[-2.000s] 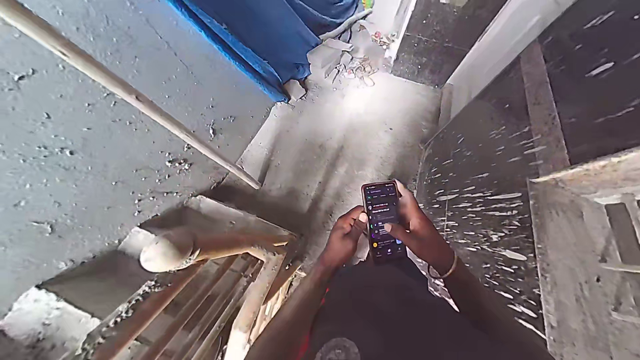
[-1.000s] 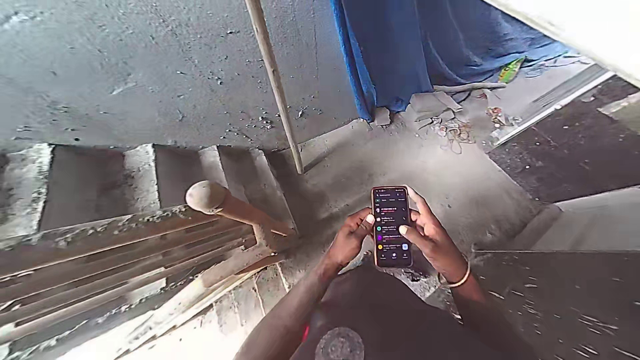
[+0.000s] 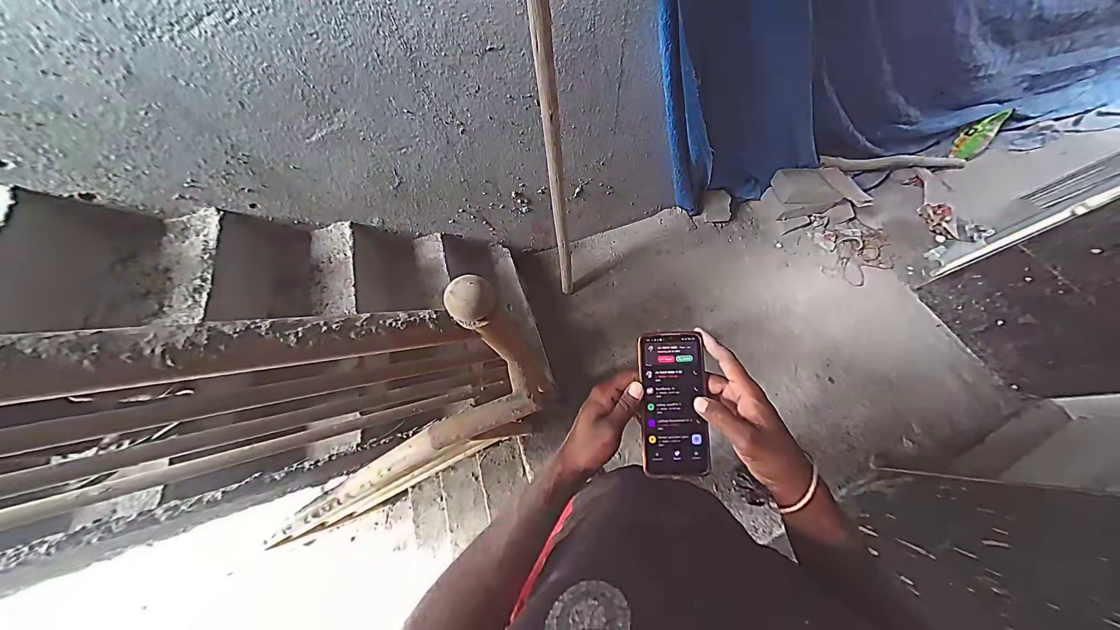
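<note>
Between my two hands, upright in front of my dark shirt, is a smartphone with a lit dark screen that shows a list and a red and a green button at its top. My left hand grips its left edge, the thumb lying along the side. On the other side my right hand holds the right edge, its thumb tip at the screen's border and the index finger reaching to the top corner. A pale band circles my right wrist.
To the left, a stair railing with a round-topped post runs beside concrete steps. A wooden pole leans on the rough wall. Beyond the landing hang blue sheets, with rubble and scraps below.
A panel with red and green buttons now shows at the top of the phone screen. My right thumb has moved to the screen's edge. The view has turned strongly.
</note>
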